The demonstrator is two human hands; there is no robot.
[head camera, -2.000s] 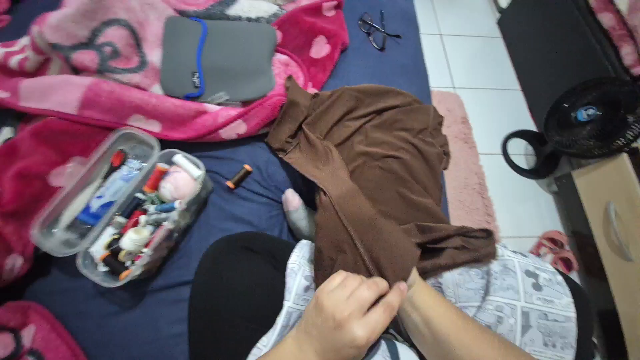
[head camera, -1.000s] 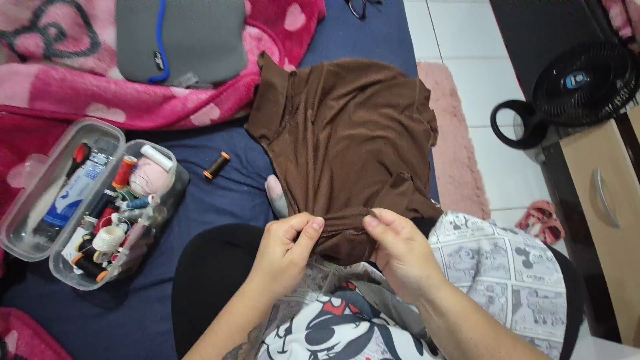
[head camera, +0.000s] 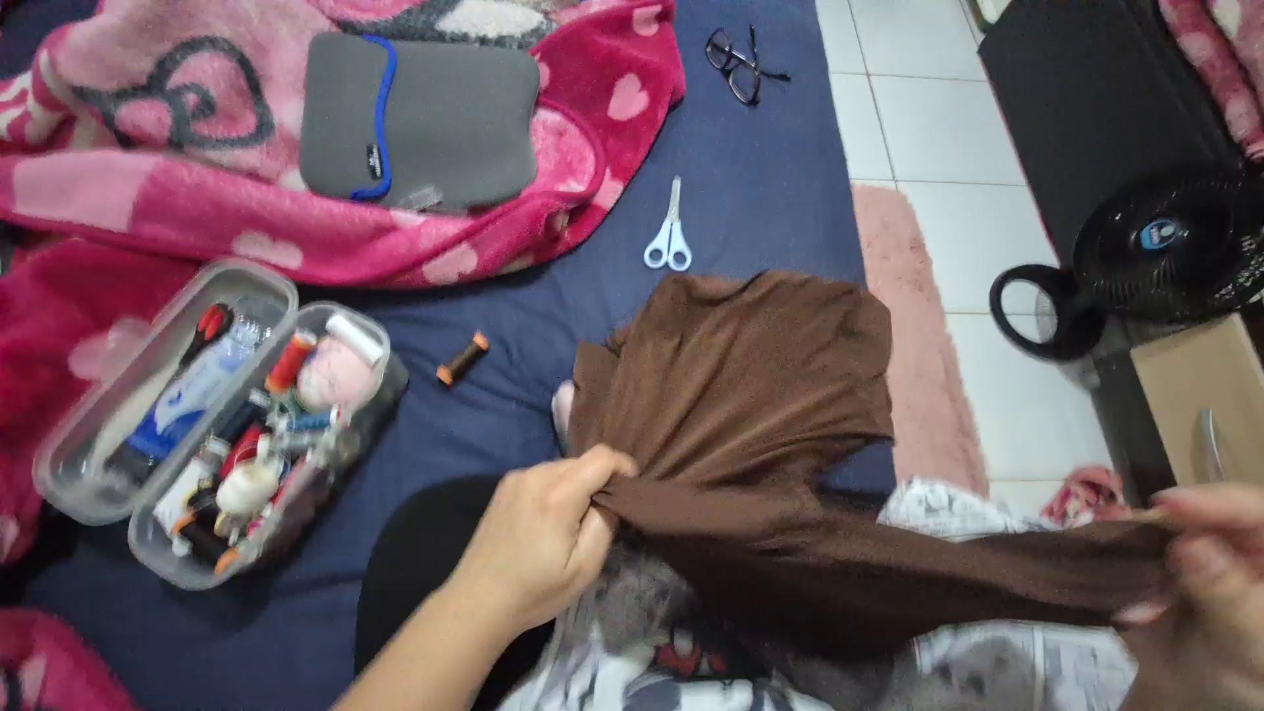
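Brown fabric, apparently a garment [head camera: 750, 375], lies over my lap and the bed. My left hand [head camera: 553, 533] grips a gathered part of it near the middle of the view. At the right edge my right hand [head camera: 1210, 573], blurred and partly cut off, holds another end, with the cloth stretched between both hands. Light blue scissors [head camera: 670, 232] lie on the bed beyond the fabric. A spool of dark thread with orange ends [head camera: 462, 358] rests left of it. An open clear plastic sewing box [head camera: 380, 395] holds thread spools and a pink ball-like item.
A grey sleeve with blue trim [head camera: 444, 118] lies on a pink patterned blanket [head camera: 59, 193]. Eyeglasses [head camera: 736, 66] are near the bed's far edge. To the right are a pink rug [head camera: 913, 326], white floor tiles, a black fan [head camera: 1165, 237] and a drawer front [head camera: 1205, 395].
My hands have moved apart, the right one far to the right, stretching out the cloth they held close together. The scissors are now visible beyond the fabric.
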